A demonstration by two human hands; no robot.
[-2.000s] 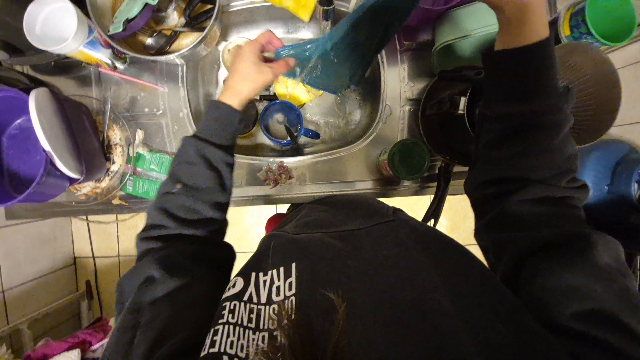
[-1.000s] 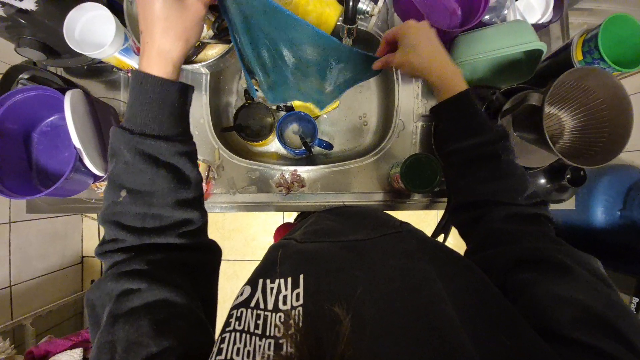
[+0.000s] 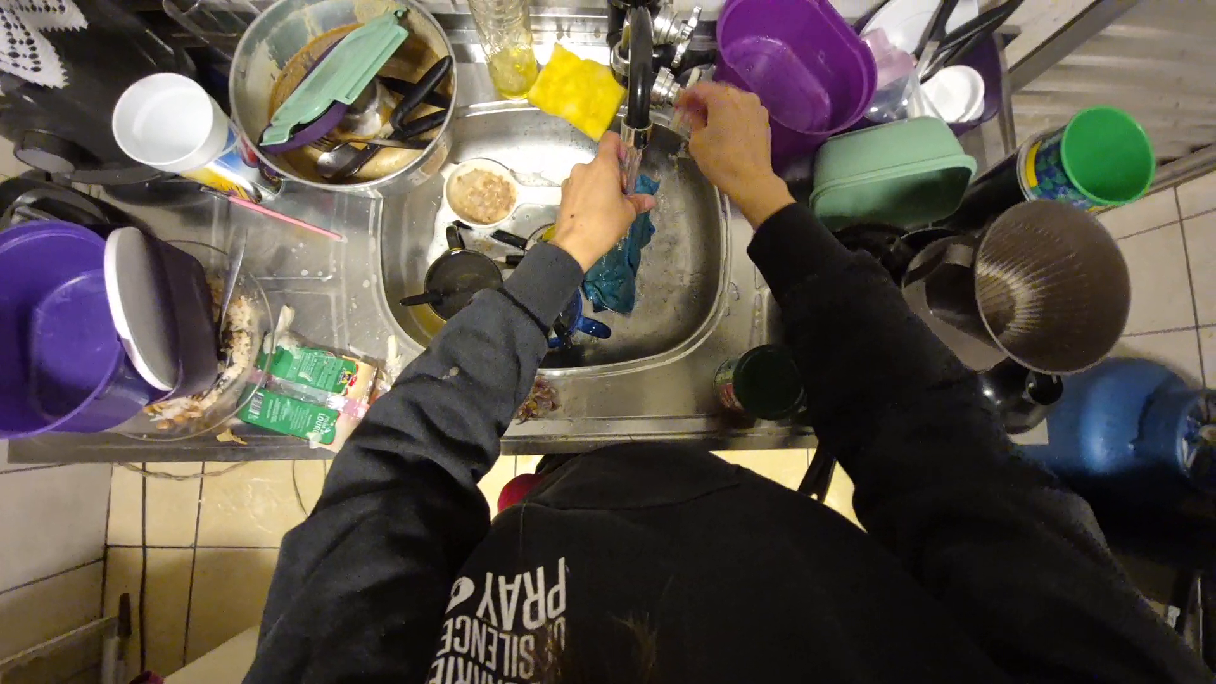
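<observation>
My left hand (image 3: 600,202) is under the black faucet (image 3: 638,76), closed on the upper end of a bunched teal cloth (image 3: 616,261) that hangs into the steel sink (image 3: 679,313). My right hand (image 3: 730,138) is blurred beside the tap handle (image 3: 668,90); whether it grips the handle cannot be told. A yellow sponge cloth (image 3: 577,92) lies at the sink's back rim. In the basin are a white cup with murky contents (image 3: 482,193), a small black pan (image 3: 463,280) and a blue mug (image 3: 570,318), partly hidden by my left sleeve.
A large pot of dirty utensils (image 3: 249,123), a purple bucket (image 3: 57,323) and food packaging (image 3: 304,389) stand left. To the right are a purple tub (image 3: 798,76), a green container (image 3: 893,176), a brown ribbed vessel (image 3: 1054,285) and a dark-lidded jar (image 3: 768,382) near the front edge.
The teal cloth, spread between both hands a second ago, now hangs bunched from my left hand under the faucet. My right hand has let it go and moved beside the tap handle.
</observation>
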